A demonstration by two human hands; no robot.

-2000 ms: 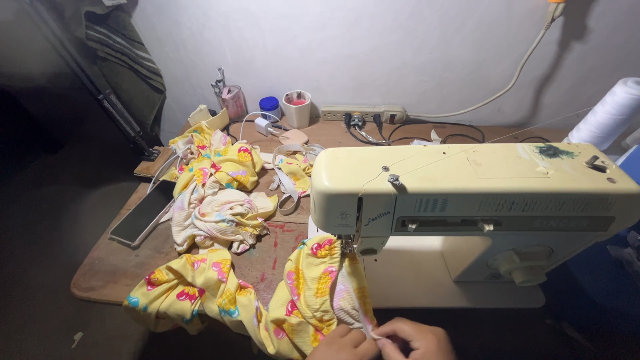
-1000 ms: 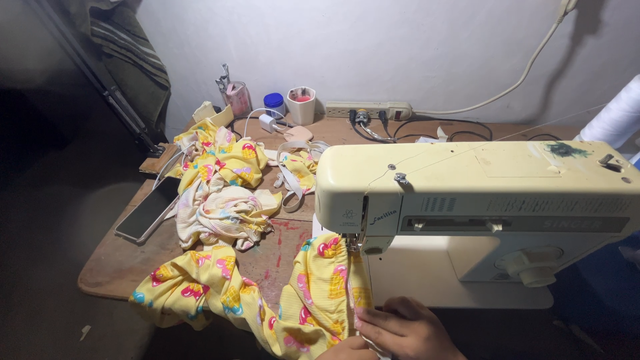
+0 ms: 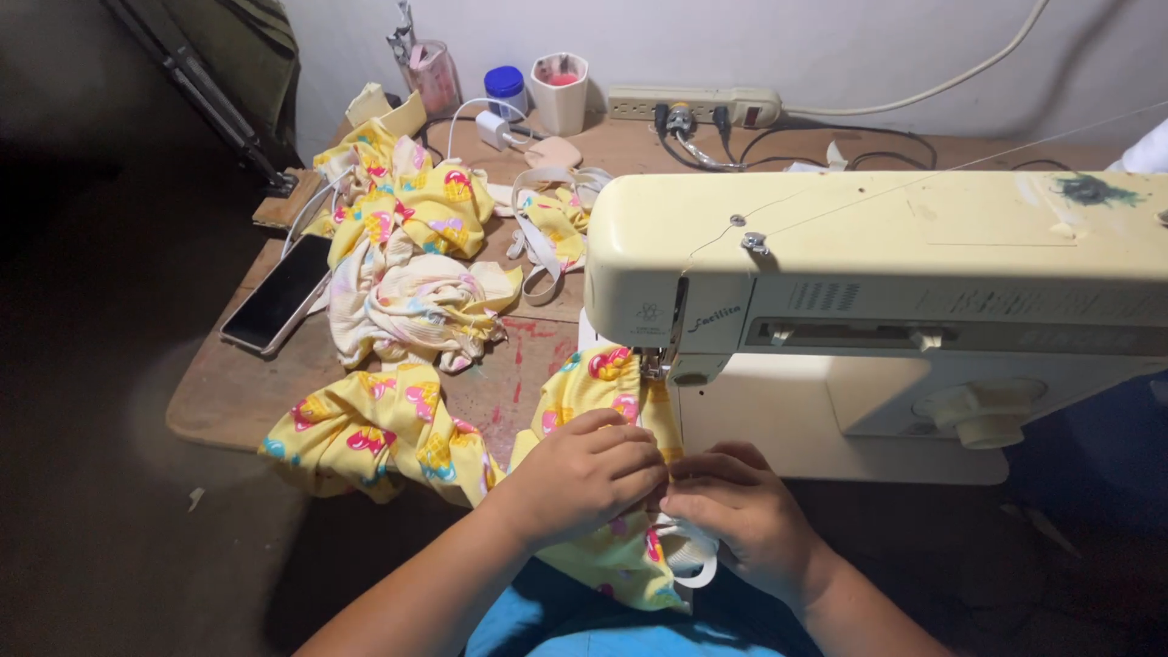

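Yellow printed fabric (image 3: 593, 383) runs under the presser foot (image 3: 653, 365) of a cream Singer sewing machine (image 3: 876, 228) and hangs toward my lap. My left hand (image 3: 593, 474) lies on the fabric in front of the foot, its fingers bent over the cloth. Close beside it, my right hand (image 3: 744, 502) pinches the fabric's right edge between thumb and fingers. White elastic (image 3: 698, 570) loops out below my right hand. The part of the cloth between and under my fingers is hidden.
More of the printed fabric (image 3: 420, 210) is heaped on the wooden table (image 3: 210, 392), beside a phone (image 3: 278, 297) and loose elastic (image 3: 538, 265). Behind are a blue-lidded jar (image 3: 505, 87), a white cup (image 3: 559, 96), a charger (image 3: 493, 130) and a power strip (image 3: 693, 105) with cords.
Both hands and forearms now show more fully, as the view has tilted downward. My left hand now lies on top of the cloth. The fabric still runs under the presser foot.
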